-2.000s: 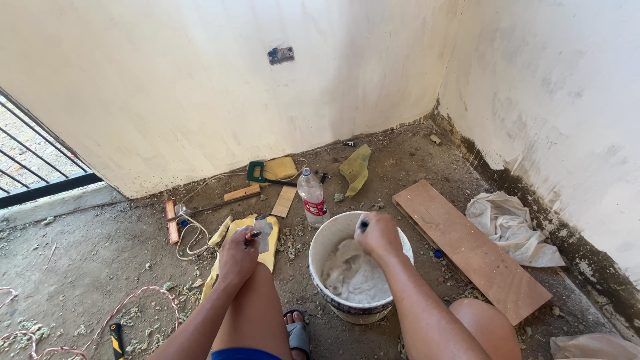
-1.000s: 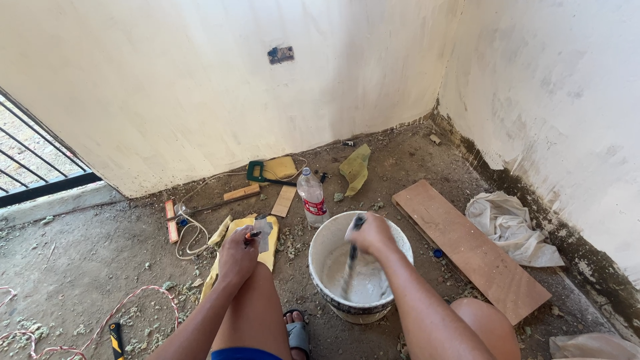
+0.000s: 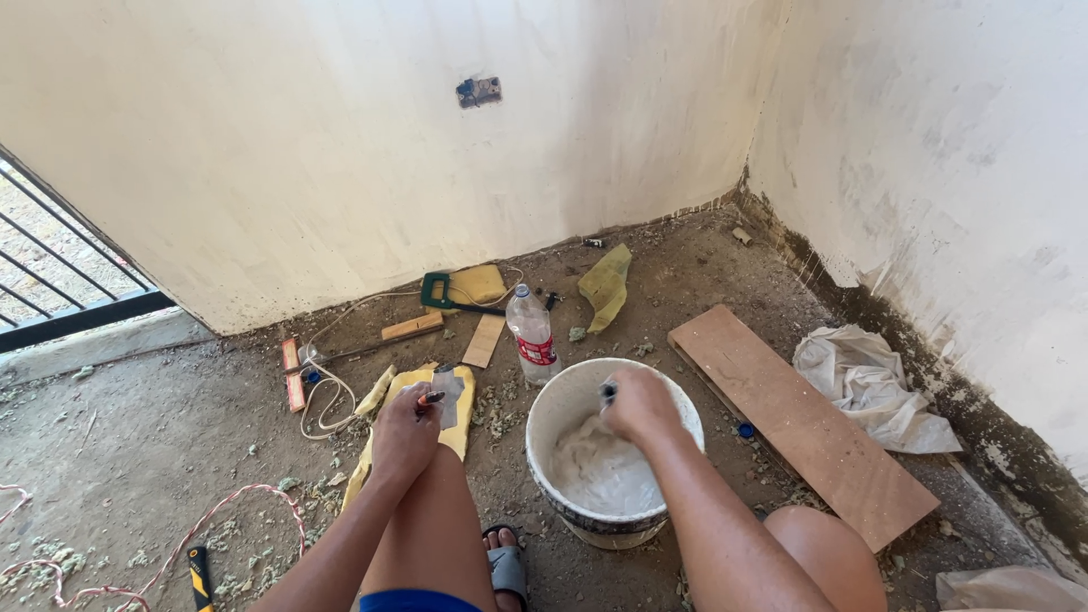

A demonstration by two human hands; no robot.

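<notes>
My right hand point(image 3: 639, 406) is closed around a dark handle over the right side of a white plastic bucket point(image 3: 537, 450). The tool's lower part is hidden by the hand and the mix. Wet off-white plaster or paint point(image 3: 608, 466) lies in the bucket, its surface swirled. On my left knee rests my left hand point(image 3: 412, 421), gripping the orange and black handle of a putty knife point(image 3: 446, 398) whose grey, smeared blade points up and away. Beneath the blade lies a yellow sheet point(image 3: 459, 429) on the ground. A clear plastic bottle with a red label point(image 3: 534, 336) stands behind the bucket.
A wooden board point(image 3: 807, 425) and crumpled white plastic point(image 3: 867, 382) lie right of the bucket. A green-framed hacksaw point(image 3: 436, 291), wood pieces point(image 3: 483, 340) and white cord point(image 3: 327, 425) lie near the wall. A black and yellow handle point(image 3: 200, 578) and twisted cord point(image 3: 229, 493) are at lower left.
My right hand has moved about over the bucket with the tool, and the surface of the mix has changed shape. My left hand has stayed on the knee.
</notes>
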